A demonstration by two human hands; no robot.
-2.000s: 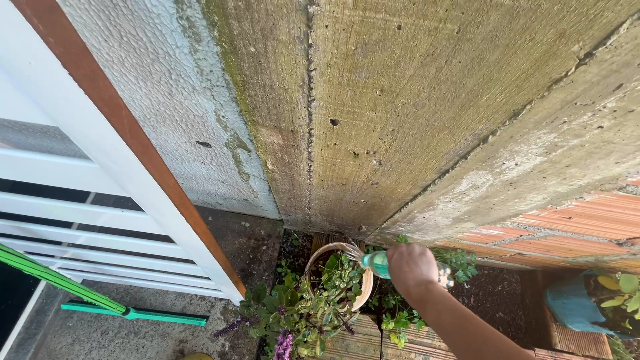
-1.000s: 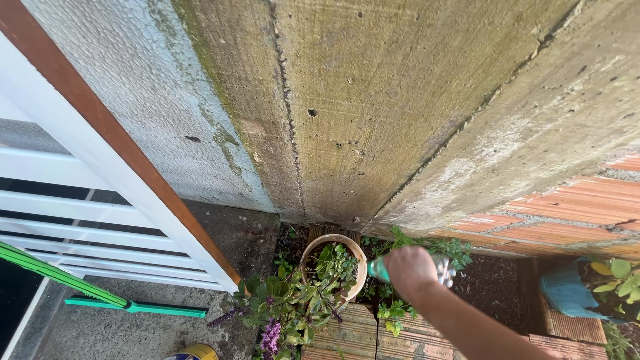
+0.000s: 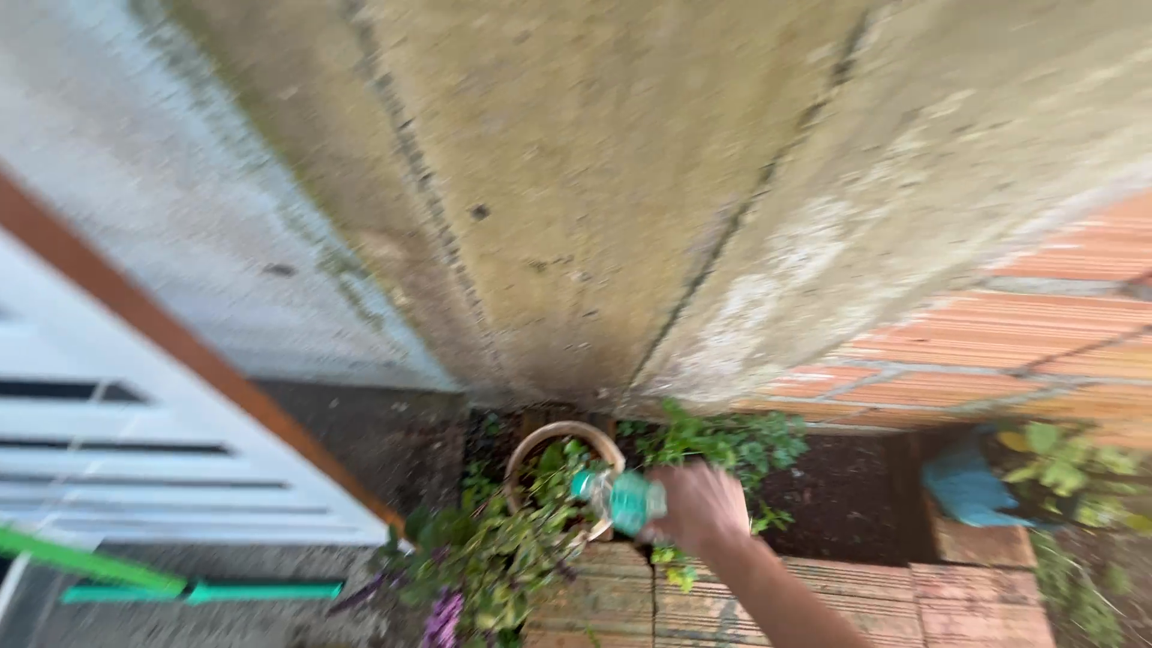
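My right hand is closed around a clear plastic bottle with a green label and cap end. The bottle lies nearly level, its green end pointing left over the rim of a round plant pot. Leafy variegated stems grow from and beside the pot, with a purple flower spike at the lower left. Motion blur hides whether anything leaves the bottle. My left hand is out of the picture.
A stained concrete wall rises behind the pot, joining a brick wall at right. Hollow bricks edge the soil bed. A blue planter stands right. At left are a white slatted gate and a green squeegee.
The bottle's green end now reaches over the pot; one second ago it was at the pot's right edge. The view has shifted somewhat.
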